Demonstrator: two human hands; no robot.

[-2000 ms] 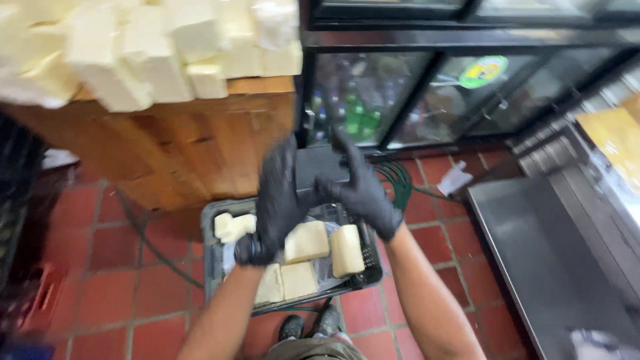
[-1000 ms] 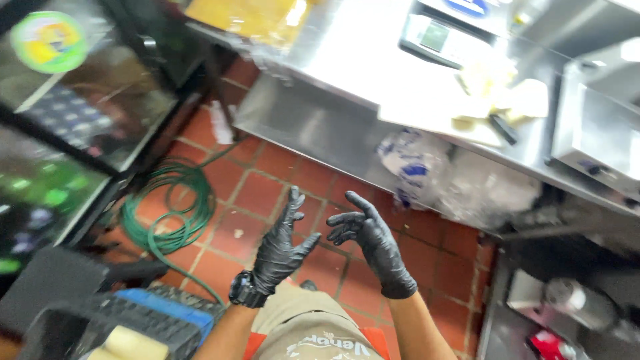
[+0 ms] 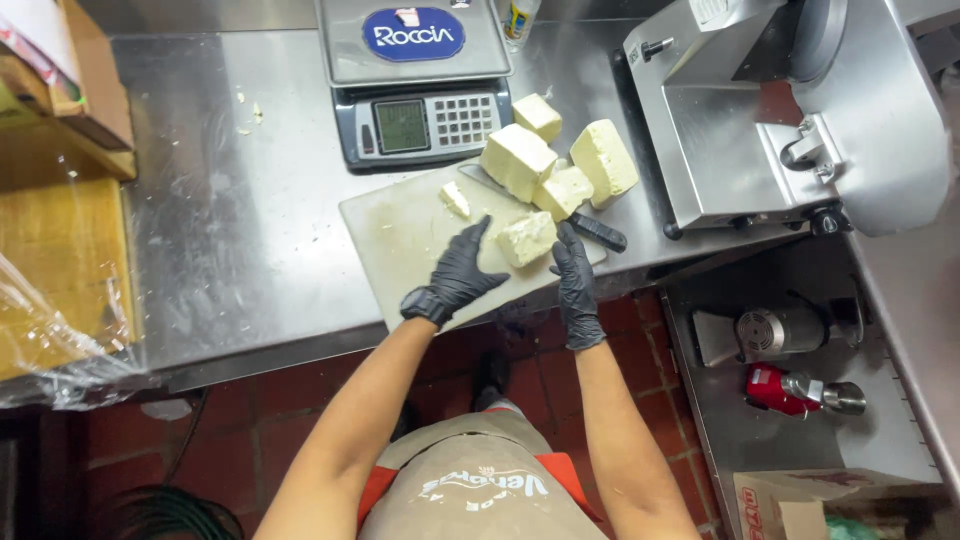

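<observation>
My left hand [image 3: 463, 271], in a black glove with a watch at the wrist, is open over a white cutting board [image 3: 397, 244]. Opposite it, my right hand [image 3: 576, 289], gloved too, has its fingers beside the right side of a block of white cheese [image 3: 527, 238]; whether they touch it I cannot tell. A small cheese piece [image 3: 454, 199] lies on the board's upper part. Behind the near block, several more blocks, among them a large one [image 3: 517, 161] and a tall one [image 3: 604, 163], sit close together. A knife's black handle [image 3: 598, 232] sticks out to the right, its blade partly hidden under the cheese.
A digital scale [image 3: 420, 124] stands behind the board on the steel table [image 3: 247, 187]. To the right is a meat slicer [image 3: 720, 135]. Plastic wrap [image 3: 67, 337] hangs at the left by a wooden board [image 3: 60, 255]. A shelf at lower right holds a small motorised machine [image 3: 780, 330].
The view has swung from the crate of cheese and the floor to the steel table. My hands, over the floor one second ago, are now at the cutting board.
</observation>
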